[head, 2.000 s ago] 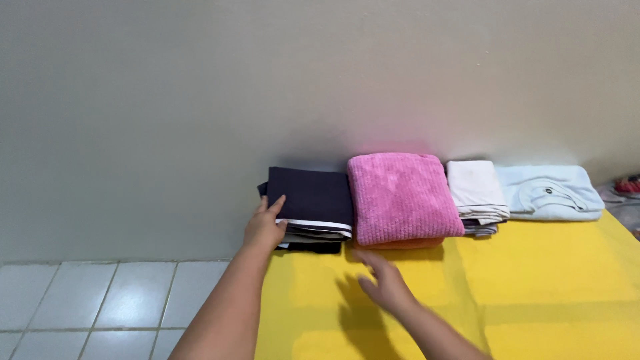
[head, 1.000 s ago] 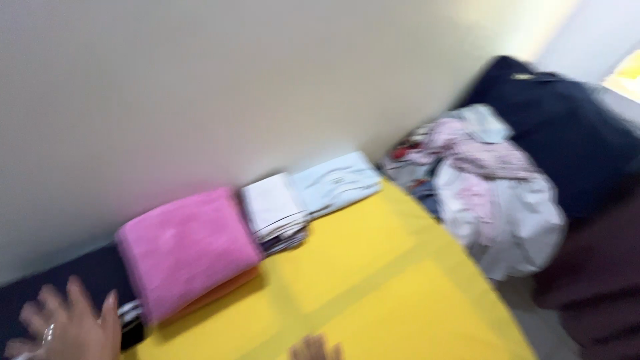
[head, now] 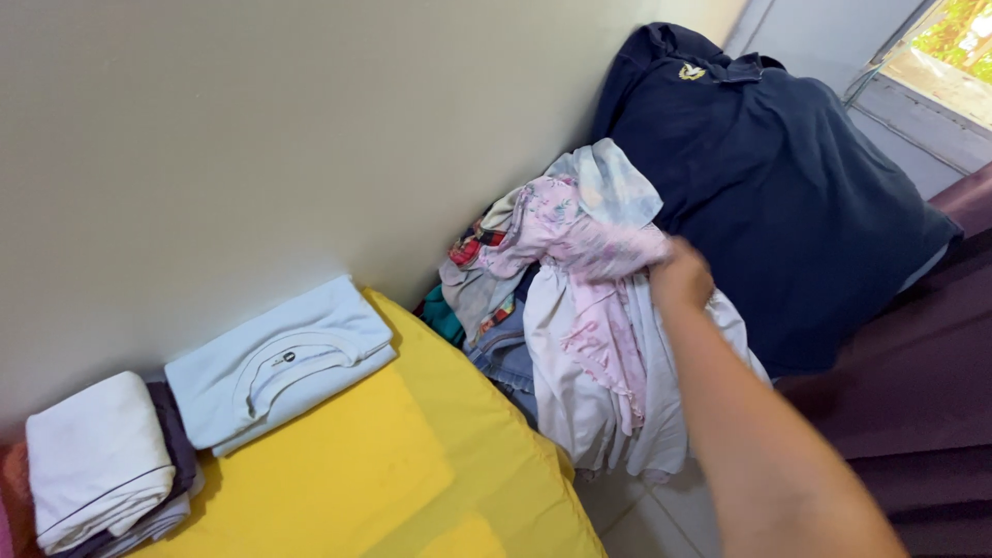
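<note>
My right hand [head: 682,275] is at the right side of a heap of loose clothes, its fingers closed on the edge of a pink floral garment [head: 597,244]. Beneath and around that garment lie a white ruffled garment [head: 562,364], a pale blue tie-dye cloth [head: 616,182] and blue denim [head: 500,349]. My left hand is out of view. On the yellow-covered surface [head: 333,480] lie a folded light blue shirt [head: 310,387] and, left of it, a stack of folded clothes with a white one [head: 97,457] on top.
A dark navy shirt [head: 775,178] is draped over a large bulky form behind the heap. Purple curtain-like fabric [head: 891,387] hangs at the right. The wall [head: 232,155] runs behind the clothes, and floor tiles [head: 651,519] show below the heap.
The view has swung right, from the folded stacks to the heap. My right hand has reached the heap and taken hold of the pink floral garment; my left hand has left the view.
</note>
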